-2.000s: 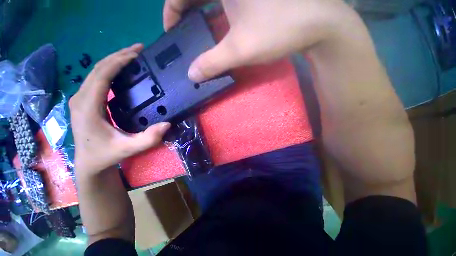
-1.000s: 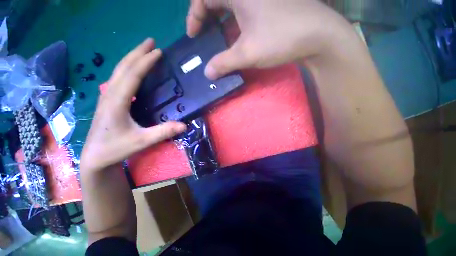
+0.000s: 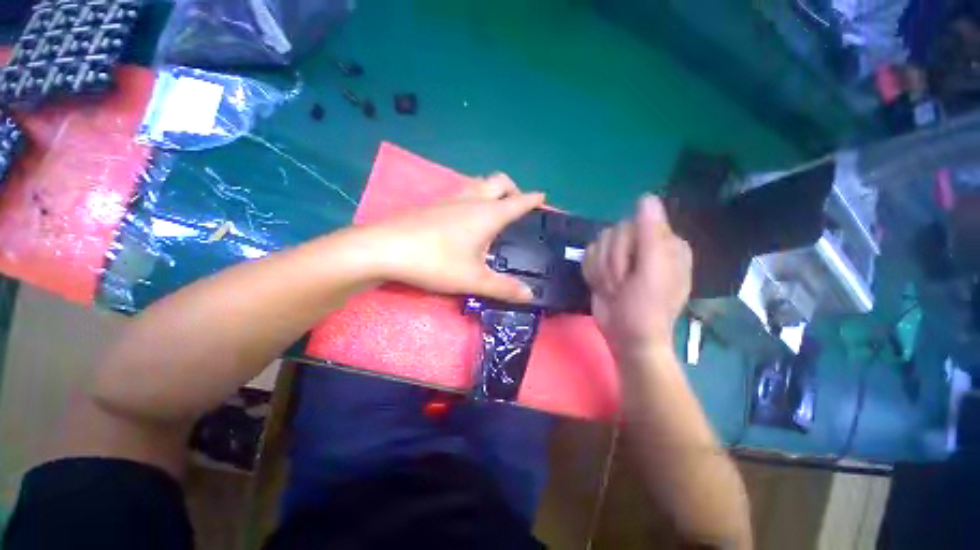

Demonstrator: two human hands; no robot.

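The black device body (image 3: 523,256) lies on the red foam mat (image 3: 398,331), with a small white label near its right part. A black handle in shiny clear film (image 3: 505,352) sticks out from it towards me. My left hand (image 3: 457,242) grips the left end of the body, thumb on the near side and fingers on the far side. My right hand (image 3: 643,281) is at the body's right end with curled fingers. Whether it grips the body or only touches it is hidden.
The white and black box (image 3: 806,269) stands right of the mat, with a white strip (image 3: 694,341) beside it. Small black parts (image 3: 405,103) lie beyond the mat. At left are a second red mat (image 3: 81,204), gridded black parts (image 3: 70,48), clear film and a plastic bag (image 3: 242,32).
The view has swung right, bringing the white and black box into view. My right hand has moved from the body's far side to its right end. My left hand still holds the left end.
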